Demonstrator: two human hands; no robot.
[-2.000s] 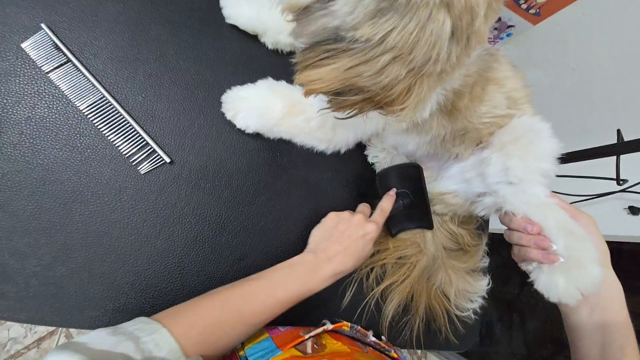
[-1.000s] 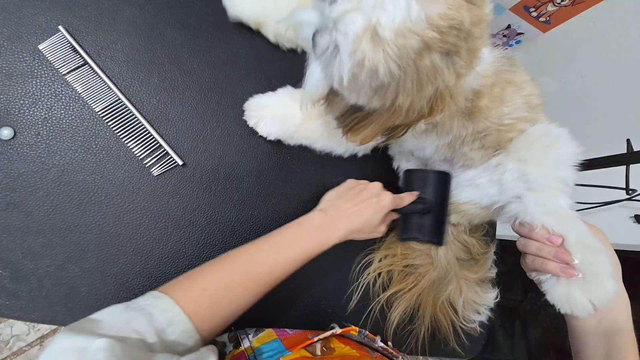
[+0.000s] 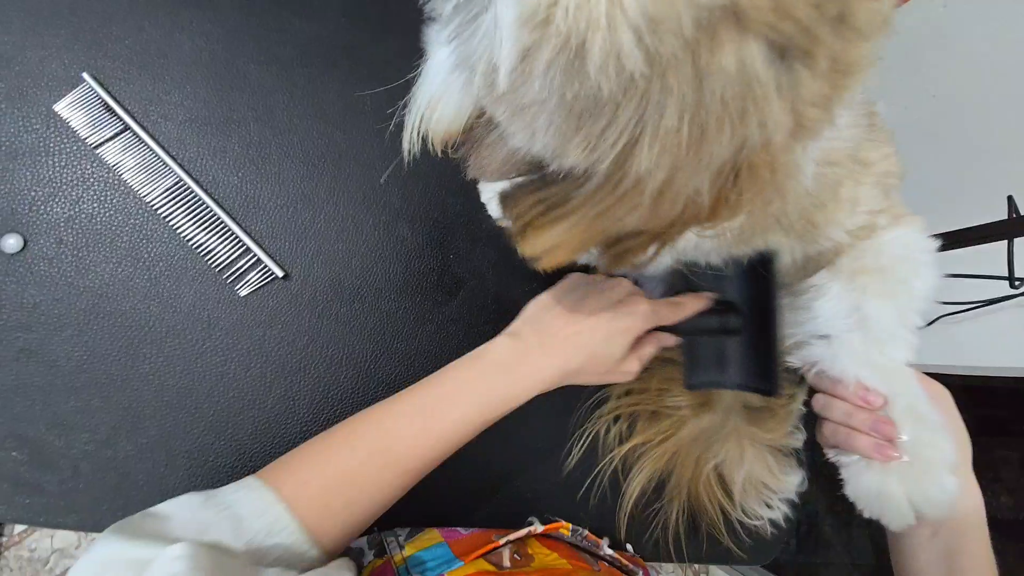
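A long-haired tan and white dog is on a black padded table, its head hanging forward over its body. My left hand grips a black slicker brush, index finger along its back. The brush lies against the coat just above the golden, feathery tail; its pins are hidden and it is slightly blurred. On the right, my right hand is closed around a fluffy white leg, its paw hanging over the wrist. A steel grooming comb rests at the upper left, touched by neither hand.
The black textured tabletop reaches under the dog, its front edge near my colourful apron. A small white round object sits at the far left. A black metal bar and thin cables stand beyond the dog at the right.
The dog's head has come down and toward me, covering the front paws seen earlier. My left hand stays on the brush, which remains at the coat near the tail. My right hand still holds the leg.
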